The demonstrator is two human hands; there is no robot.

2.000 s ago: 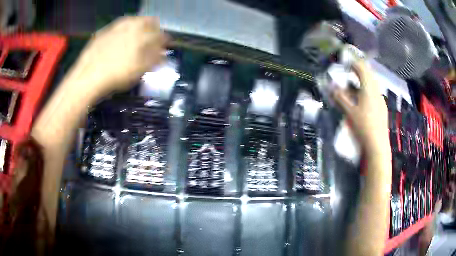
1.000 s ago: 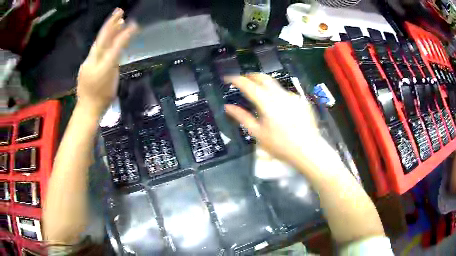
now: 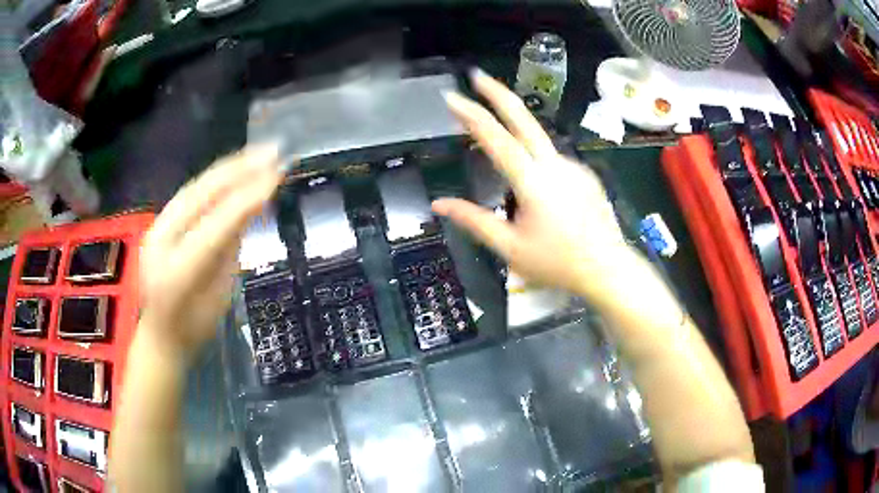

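Note:
Open black flip phones [image 3: 439,297] stand side by side in a clear plastic tray [image 3: 390,409], keypads toward me and glossy screens away. Three show well; another is partly behind my right hand. My left hand [image 3: 207,236] is blurred over the tray's left side, fingers extended, with nothing visible in it. My right hand [image 3: 545,202] is over the right side, thumb and upper fingers spread. A small white cloth or card [image 3: 540,306] with a bit of orange shows under its palm, apparently held by the lower fingers. I cannot tell whether clear film is between the hands.
Red foam trays with handsets stand at left [image 3: 135,231] and right [image 3: 737,318]. A blue-and-white block [image 3: 658,235] lies right of the clear tray. Behind are a pale flat sheet [image 3: 337,120], a clear bottle [image 3: 542,69], white papers and a round fan [image 3: 679,29].
The view has shifted, so the phones, bottle and fan appear lower. My right hand has come back over the phones since the oldest frame. My left hand's fingers now point rightward, over the left phones.

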